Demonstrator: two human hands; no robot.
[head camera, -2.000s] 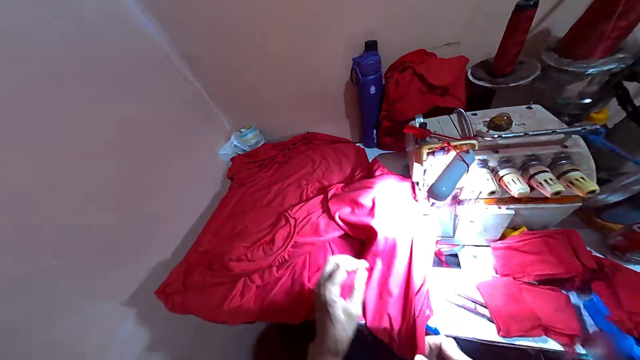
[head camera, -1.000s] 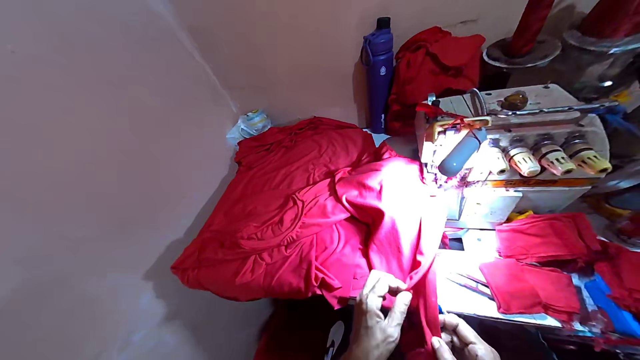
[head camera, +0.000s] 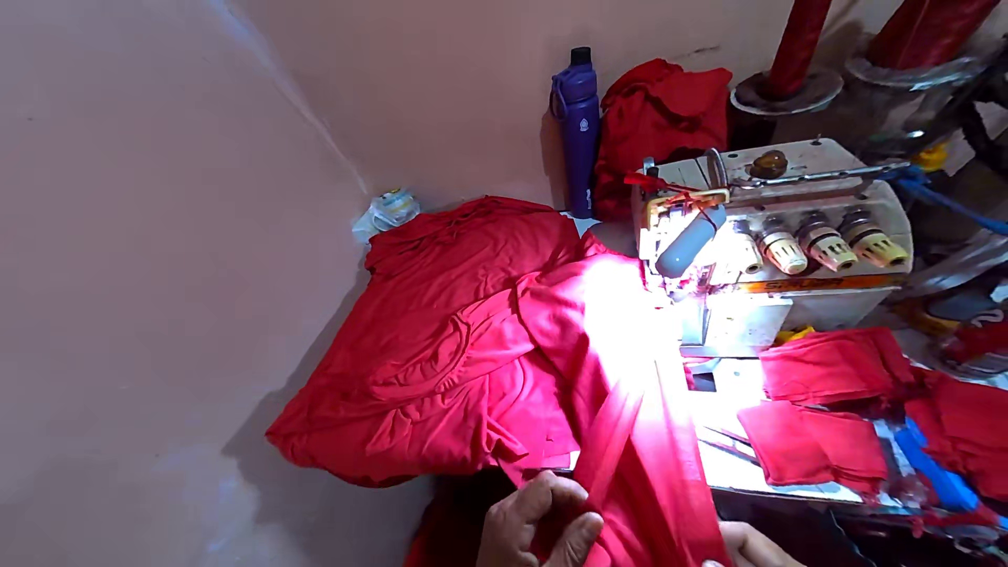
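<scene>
A red knit fabric piece (head camera: 630, 441) runs down from an overlock sewing machine (head camera: 780, 213) to the lower edge of the view. My left hand (head camera: 539, 520) pinches its left part between thumb and fingers. Low on the right side of the same piece, my right hand (head camera: 752, 546) holds the edge; much of that hand is cut off by the frame. Left of the machine lies a heap of red garments (head camera: 449, 339), which the held fabric overlaps. Bright lamp light washes out the cloth near the presser foot, so the needle area is hard to make out.
Folded red fabric pieces (head camera: 815, 445) lie right of the held cloth, beside metal tweezers (head camera: 728, 445) and a blue strip (head camera: 933, 465). Behind stand a purple bottle (head camera: 579, 138), a red cloth bundle (head camera: 665, 126) and red thread cones (head camera: 799, 51). A wall (head camera: 157, 236) bounds the left.
Both hands have come onto the lower part of the fabric, which is now drawn down between them. Two seconds ago the left hand was a blur over the cloth.
</scene>
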